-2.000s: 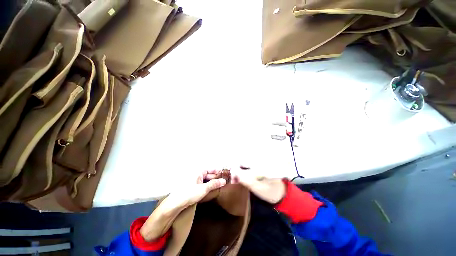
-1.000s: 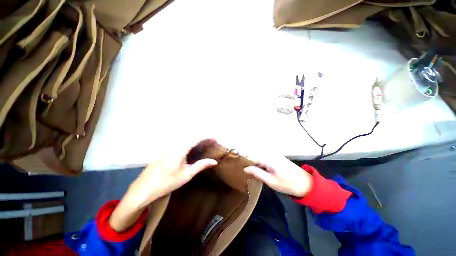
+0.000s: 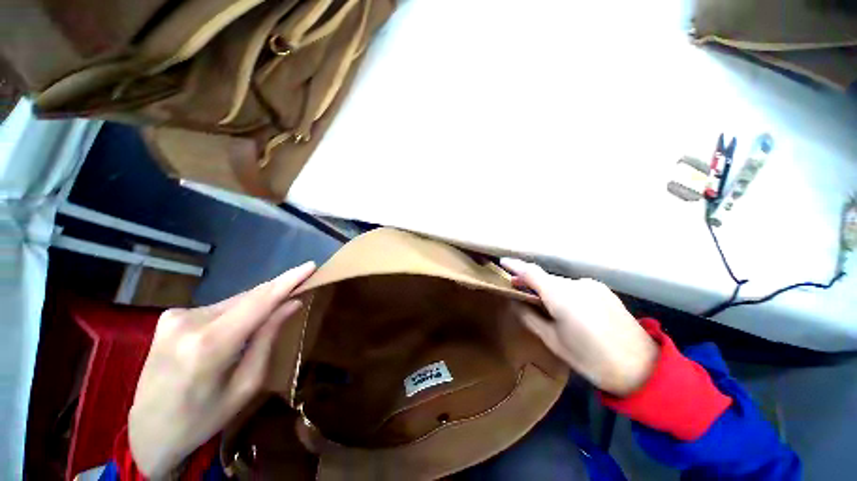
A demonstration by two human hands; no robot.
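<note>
A tan-brown bag body [image 3: 451,458] is held with its mouth wide open towards me, low at the table's front edge. My left hand [image 3: 202,362] pinches the rim at the left. My right hand [image 3: 587,329] grips the rim at the upper right, thumb inside. A white brand label [image 3: 428,378] with dark print shows on the inner lining, above an inner pocket edge [image 3: 470,421]. A small brass-coloured ring [image 3: 246,458] shows at the bag's lower left. The bag's underside is hidden.
On the white table [image 3: 526,141] lie red and black snips [image 3: 719,169] with a dark cord, small oval pieces [image 3: 689,178] and a speckled pen-like tool [image 3: 749,174]. Another pale tool [image 3: 849,225] is at the right edge. Brown bags [image 3: 216,85] are heaped upper left. A red crate [image 3: 113,376] stands lower left.
The view has swung left and down, bringing the crate in. The bag's mouth is now spread wide, with the hands farther apart. The right hand has left the pen tool beside the cup.
</note>
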